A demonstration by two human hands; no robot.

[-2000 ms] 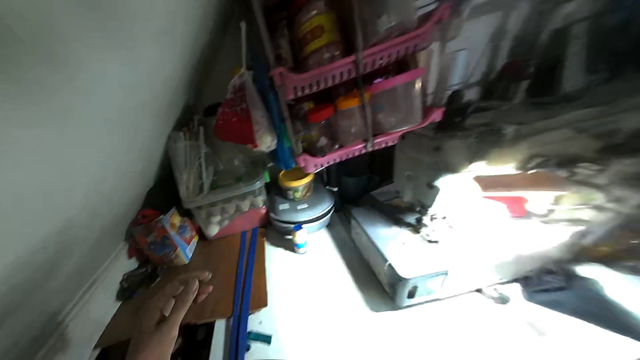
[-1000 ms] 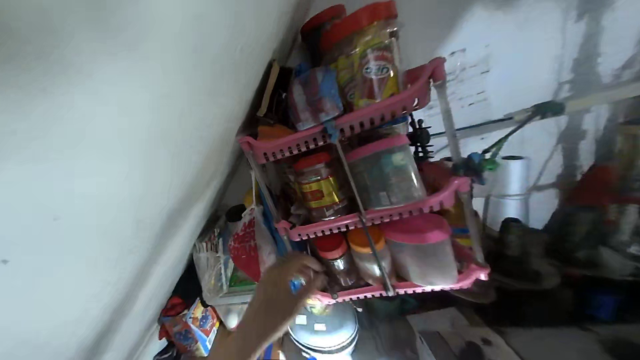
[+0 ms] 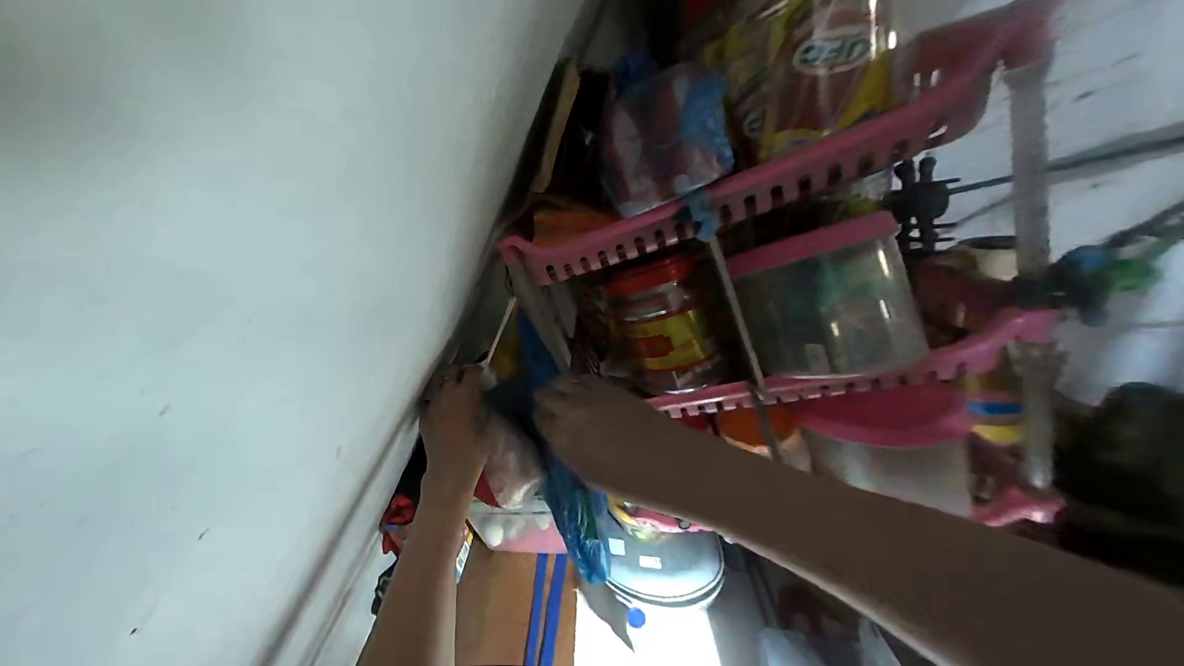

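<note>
Both of my hands reach to the left side of a pink plastic shelf rack (image 3: 795,185). My left hand (image 3: 455,421) is at the top of a hanging red and clear plastic bag (image 3: 509,467), close to the wall; whether its fingers grip it is hard to tell. My right hand (image 3: 583,425) is at a blue plastic bag (image 3: 575,518) that hangs down beside the rack; its fingers are blurred and partly hidden. The two hands are a short way apart. A thin white tie (image 3: 500,333) runs up above my left hand.
The rack holds a red-lidded jar (image 3: 664,324), a pink-lidded clear container (image 3: 828,296) and a blue-tinted plastic bag (image 3: 666,139). A pale wall (image 3: 231,277) slants along the left. Below are a grey round-lidded appliance (image 3: 666,564) and brown cardboard (image 3: 495,601).
Only one hand showed in the earlier frames; now both are in view at the hanging bags. The view has swung up and nearer to the rack since the first frame.
</note>
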